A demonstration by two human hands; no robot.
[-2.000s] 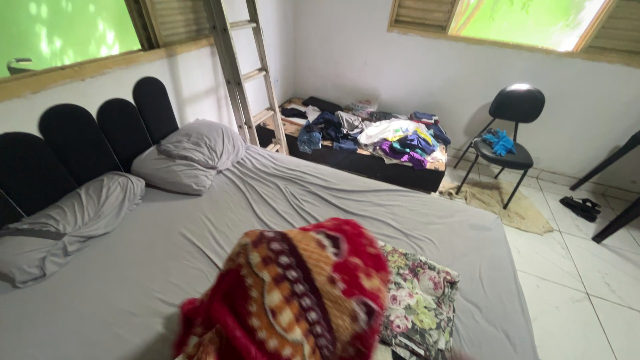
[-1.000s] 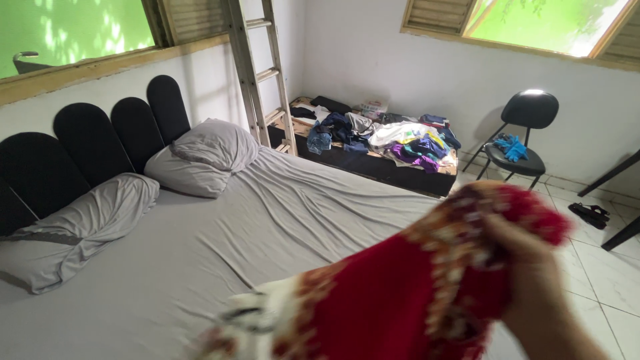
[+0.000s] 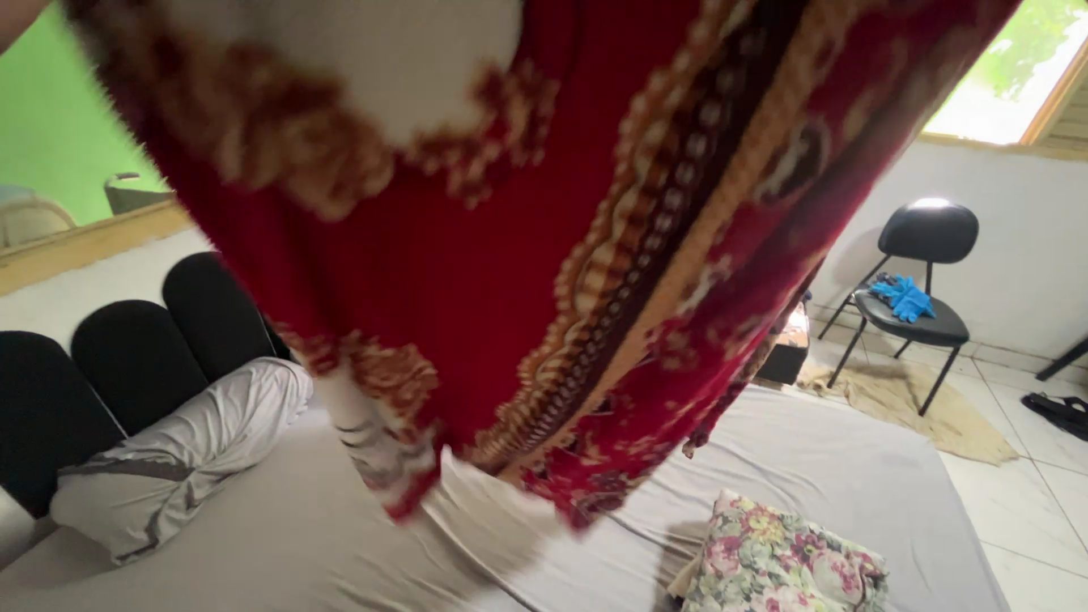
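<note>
A red patterned plush blanket (image 3: 476, 280) hangs spread out in front of me, its top running past the upper edge of the view and its lower corners just over the bed. Only a sliver of my left hand (image 3: 19, 19) shows at the top left corner, beside the blanket's upper edge; its fingers are out of sight. My right hand is outside the frame. Under the blanket lies the bed's wrinkled grey fitted sheet (image 3: 340, 527). A folded floral cloth (image 3: 782, 561) rests on the bed at the lower right.
Against the black padded headboard (image 3: 136, 365) leans a grey pillow (image 3: 195, 459). A black chair (image 3: 926, 246) holds blue gloves (image 3: 903, 297) and stands over a beige cloth (image 3: 926, 408) on the tiled floor. Black sandals (image 3: 1058, 412) lie at the right. The blanket hides much of the far wall.
The red blanket, bunched over the bed earlier and gripped by a hand on the right one second ago, now hangs raised and opened out. It covers the view of the ladder and most of the clothes pile.
</note>
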